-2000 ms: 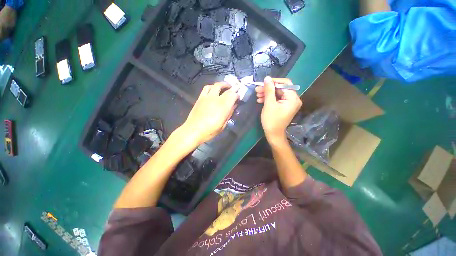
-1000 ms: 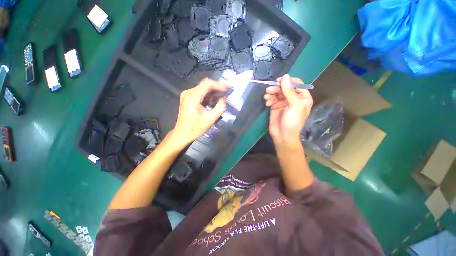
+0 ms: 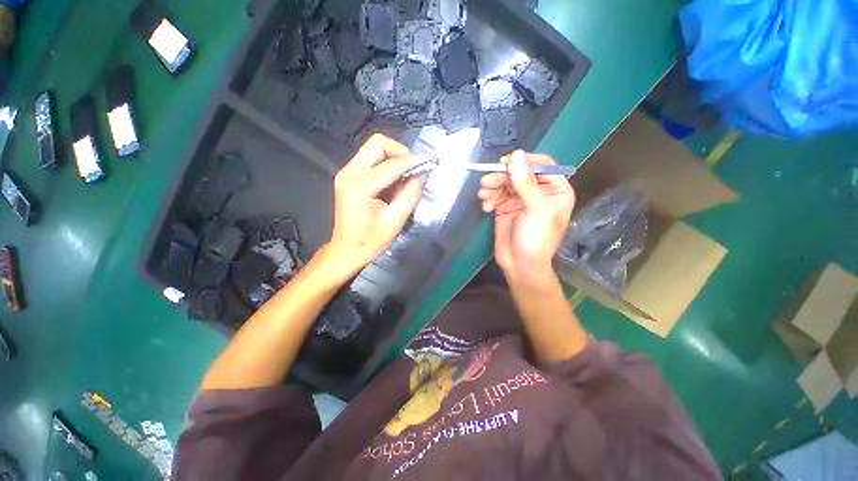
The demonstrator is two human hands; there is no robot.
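Note:
My left hand [image 3: 369, 199] is over the tray's middle, thumb and fingertips around the edge of a thin part [image 3: 419, 167] that is washed out by glare, so its shape is hard to tell. My right hand [image 3: 530, 211] holds silvery tweezers or a pick [image 3: 536, 170], its tip pointing left at the left fingertips. Touching cannot be told. The black divided tray [image 3: 282, 134] lies under both hands. Black and grey squarish parts [image 3: 458, 62] fill its upper compartment; more black parts [image 3: 221, 240] lie in the lower one. A pale, shiny striped patch [image 3: 446, 183] shows between the hands.
Black phones [image 3: 121, 122] lie on the green bench at left, with a red-orange device [image 3: 9, 278]. Small pale pieces [image 3: 122, 427] are at lower left. An open carton [image 3: 673, 272] with a clear plastic bag [image 3: 610, 240] is at right, another carton [image 3: 824, 324] farther right. A person's blue sleeve [image 3: 762, 66] is at upper right.
The left fingertips have come away from the bright patch, then closed on the thin part's edge. The right hand with the tool moved right, then slightly back left. The view has shifted slightly.

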